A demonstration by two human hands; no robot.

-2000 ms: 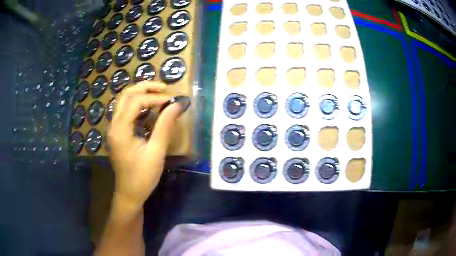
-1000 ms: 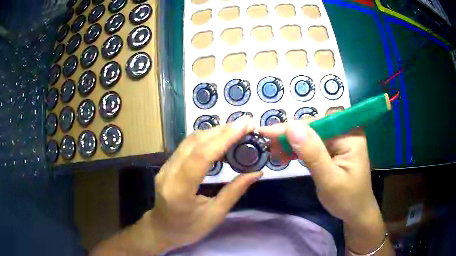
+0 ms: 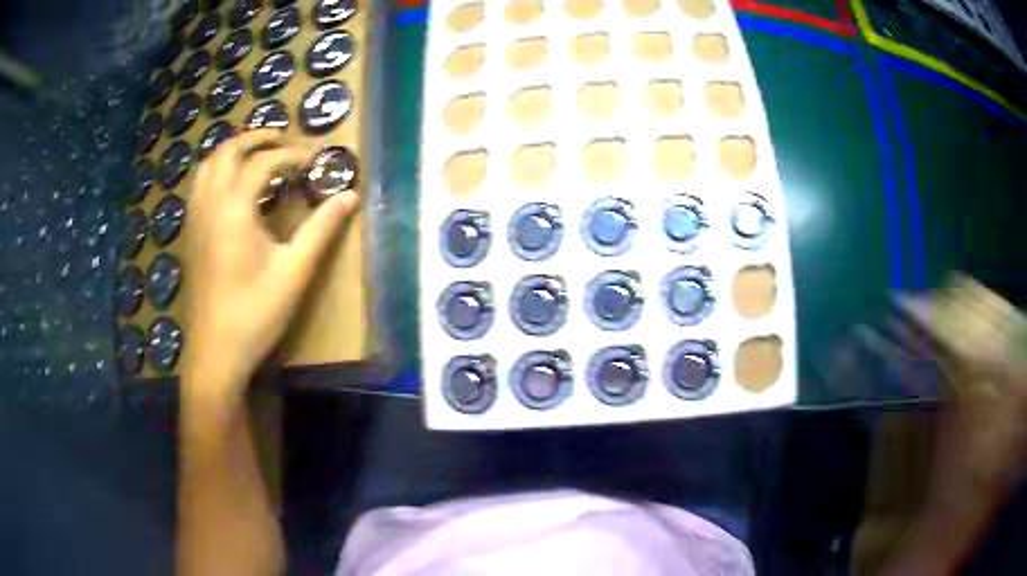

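Note:
My left hand (image 3: pixel 253 253) is over the cardboard sheet (image 3: pixel 327 321) at left, with thumb and fingertips at opposite edges of a speaker (image 3: pixel 330 172) that lies cone side up or nearly so. Other shiny black speakers (image 3: pixel 326 105) stand in rows on the cardboard, some hidden by the hand. The white foam tray (image 3: pixel 608 416) at centre holds speakers magnet side up in its three nearest rows. The right-end pockets (image 3: pixel 757 362) of the two nearest rows are empty. My right hand (image 3: pixel 963 326) is blurred at the far right; its fingers and anything in them are unclear.
The green mat (image 3: pixel 833 169) shows right of the foam tray, crossed by red, blue and yellow tape lines. Clear glossy plastic (image 3: pixel 68 225) lies at the far left. Another pocketed tray (image 3: pixel 985 23) is at the top right corner.
My left hand has moved from the foam tray back to the cardboard. My right hand has moved far right, and the green probe no longer shows. The second-nearest tray row now holds one more speaker than two seconds ago.

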